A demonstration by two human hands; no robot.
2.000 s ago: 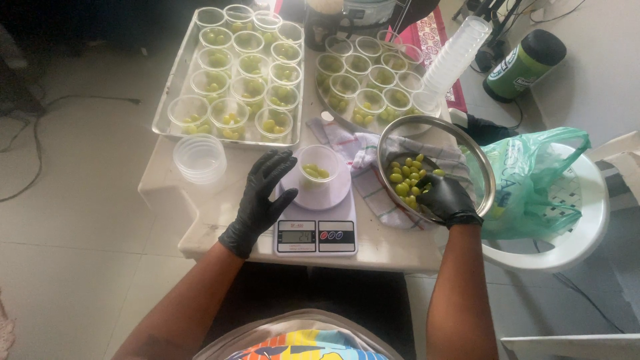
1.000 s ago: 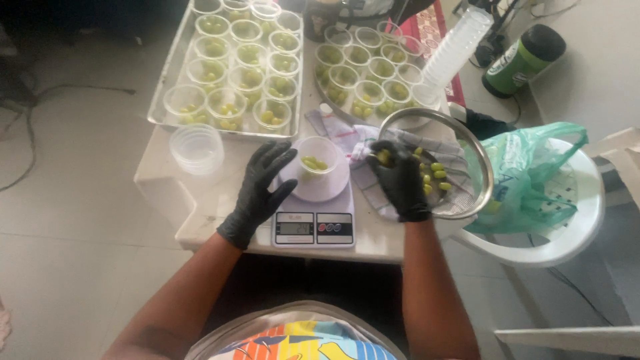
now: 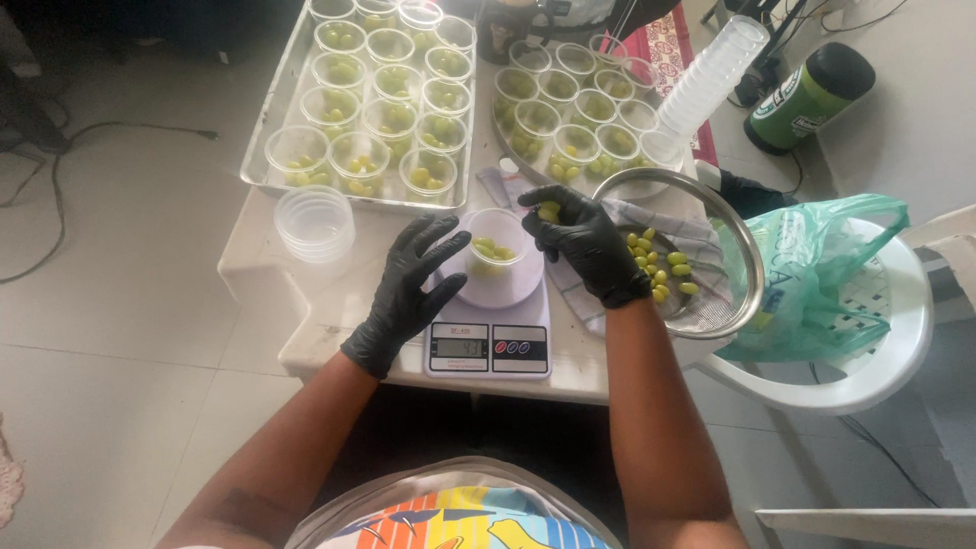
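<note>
A clear plastic cup [image 3: 494, 248] with several green grapes in it stands on the round plate of a white digital kitchen scale [image 3: 488, 339], whose display is lit with digits. Black gloves cover both hands. My left hand [image 3: 412, 293], fingers spread and empty, is at the left edge of the scale plate beside the cup. Just right of the cup and above it, my right hand [image 3: 583, 240] holds green grapes [image 3: 548, 212] between its thumb and fingers. More loose grapes [image 3: 677, 263] lie in a metal mesh strainer [image 3: 751, 259], partly behind my right hand and wrist.
Cups of grapes fill a rectangular metal tray [image 3: 255, 145] and a round tray [image 3: 507, 149]. Stacked empty cups [image 3: 314, 225] stand left; a tall cup stack [image 3: 713, 69] leans at right. A checked cloth [image 3: 576, 301] lies under the strainer. A green plastic bag [image 3: 808, 274] sits on a white chair [image 3: 907, 335].
My right hand was down in the strainer among the grapes, then lifted, and has moved left to beside the cup with grapes in its fingers. My left hand has stayed by the scale.
</note>
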